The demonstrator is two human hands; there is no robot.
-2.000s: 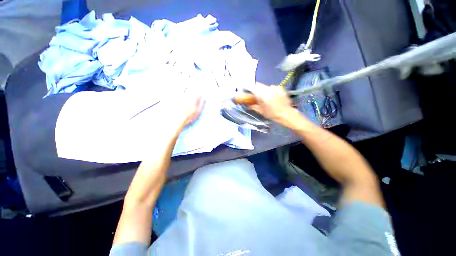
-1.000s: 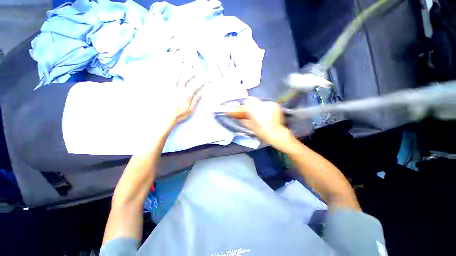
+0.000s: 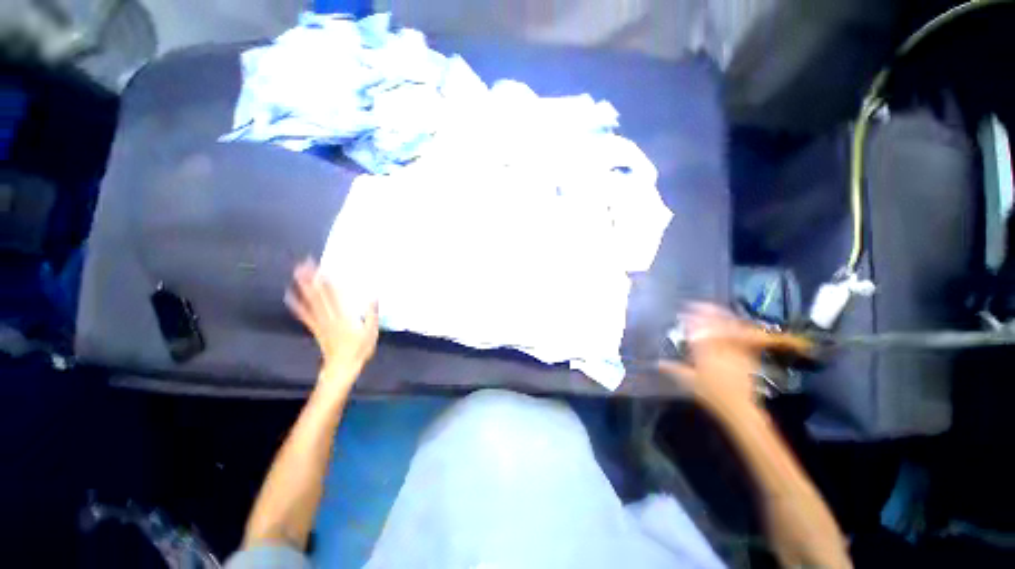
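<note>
A glaring white shirt (image 3: 490, 245) lies on the dark grey padded table, its lower edge near my body. My left hand (image 3: 337, 325) is at its left edge, fingers apart, partly on the table and partly at the cloth. My right hand (image 3: 721, 342) is blurred at the right table edge, fingers apart and pointing left, with no thing visible in it. The iron's orange-brown handle (image 3: 788, 342) shows just right of this hand; the iron's body is mostly hidden and blurred.
A crumpled light blue heap (image 3: 334, 95) lies at the back of the table (image 3: 200, 222). A black rectangular object (image 3: 177, 320) is at the left front. A yellowish hose (image 3: 858, 189) rises at right, near a greyish hose (image 3: 924, 338) and a smaller covered table (image 3: 918, 267).
My right hand and the iron have moved right, off the shirt, and the hand has let go of the handle. My left hand has moved from the shirt's middle to its left edge. The view has shifted.
</note>
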